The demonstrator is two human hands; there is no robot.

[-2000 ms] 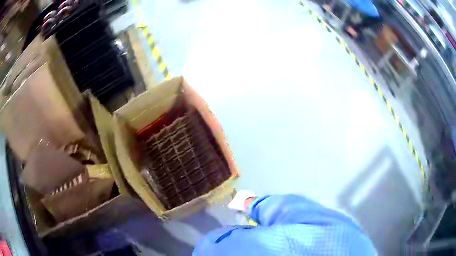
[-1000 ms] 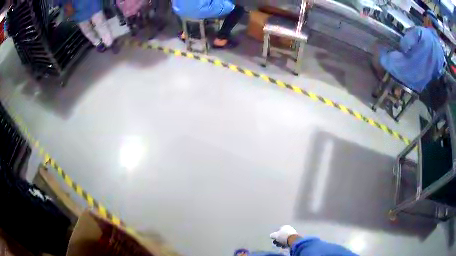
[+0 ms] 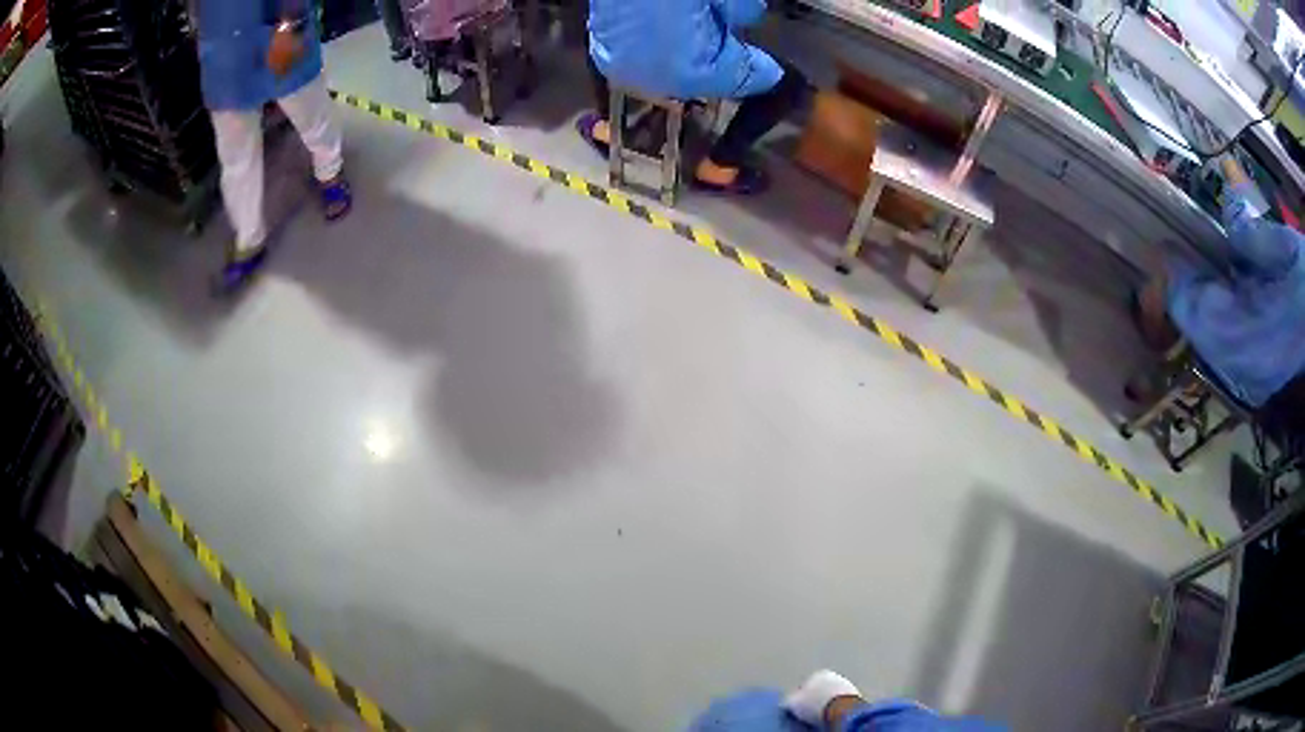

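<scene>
My right hand [image 3: 822, 696], in a white glove with a blue sleeve, is small at the bottom edge of the head view. Its fingers are not clear, and no held object shows. My left hand is not in view. More blue cloth lies beside the glove, cut off by the bottom edge. Nearest in front of me is the grey floor [image 3: 673, 486] with a yellow-black tape line [image 3: 802, 286] across it.
A person [image 3: 251, 65] in blue and white stands at the upper left beside stacked black crates [image 3: 129, 100]. Seated people, a metal stool [image 3: 930, 183] and a brown carton [image 3: 844, 136] are beyond the tape by the bench. A dark framed cart [image 3: 1181, 629] is at right, a wooden edge [image 3: 179, 615] lower left.
The open carton with dividers has left the view as the camera turned toward the floor and line. The standing person at upper left shows more fully. My right hand sits lower in view.
</scene>
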